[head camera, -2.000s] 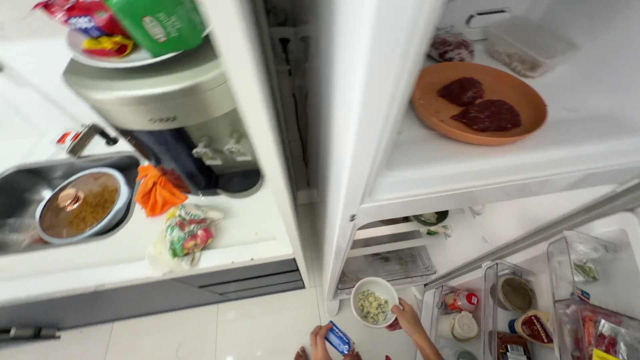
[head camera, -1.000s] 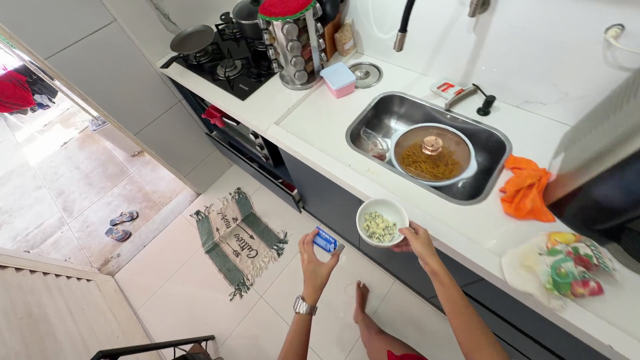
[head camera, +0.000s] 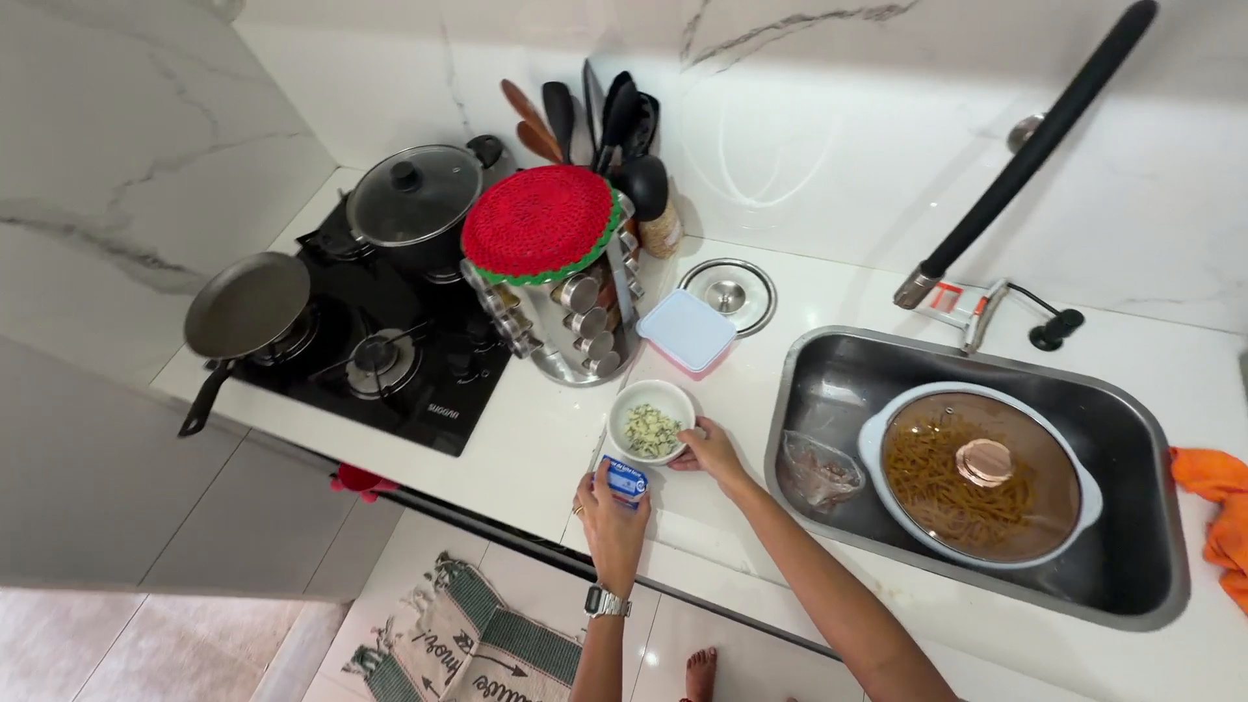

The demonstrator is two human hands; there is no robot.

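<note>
My left hand (head camera: 609,522), a metal watch on its wrist, grips a small blue-and-white package (head camera: 623,483) over the counter's front part. Just above and to the right is a white bowl (head camera: 616,436) of chopped pale and green food (head camera: 651,431). My right hand (head camera: 709,450) holds that bowl by its right rim, with the fingers partly hidden beneath it. The bowl and package are close together at the counter; whether the bowl rests on it I cannot tell.
A steel sink (head camera: 1131,409) at right holds a lidded dish of noodles (head camera: 951,487) and a plastic bag (head camera: 821,473). Behind the bowl are a plastic container (head camera: 688,330) and a spice rack (head camera: 585,327). A frying pan (head camera: 249,304) and lidded pot (head camera: 416,198) stand on the cooktop (head camera: 444,385).
The view has swung from the open refrigerator to the sink and cooktop. Both hands, with the bowl and package, have come over the counter.
</note>
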